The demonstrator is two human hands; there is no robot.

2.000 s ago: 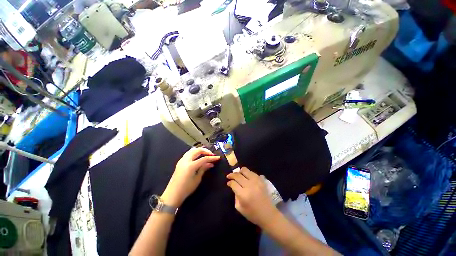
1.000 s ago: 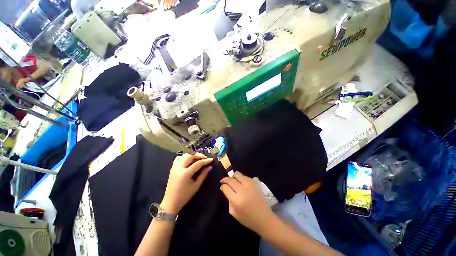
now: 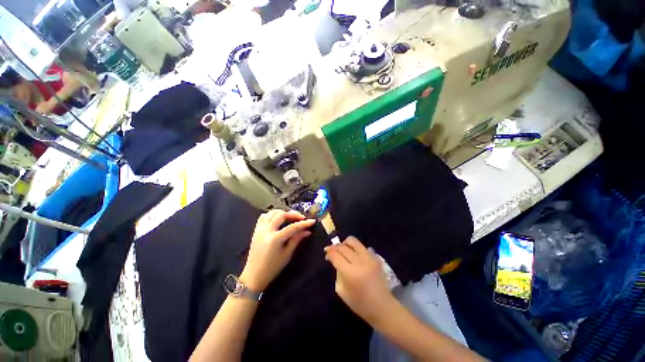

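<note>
A large black garment panel [image 3: 187, 261] lies left of the needle and hangs toward the lap. Black cut pieces [image 3: 403, 205] lie right of the needle under the machine arm. My left hand [image 3: 279, 244], with a watch on the wrist, pinches the black cloth just in front of the lit presser foot area [image 3: 315, 203]. My right hand [image 3: 353, 272] pinches a small white piece [image 3: 335, 241] at the cloth, beside the tan piece [image 3: 327, 224]. The cream sewing machine [image 3: 339, 92] has a green panel with a lit screen. The needle itself cannot be made out.
An accessory tray [image 3: 556, 153] is at the table's right end. A smartphone [image 3: 514, 271] with a lit screen lies right of the lap, near clear plastic. A dark cloth bundle [image 3: 166, 127] lies by the blue bin [image 3: 85, 185]. Another person's arm [image 3: 62, 93] shows far left.
The camera view has shifted slightly left and back. Both hands stay near the presser foot with almost the same grips. The cloth shows no clear movement.
</note>
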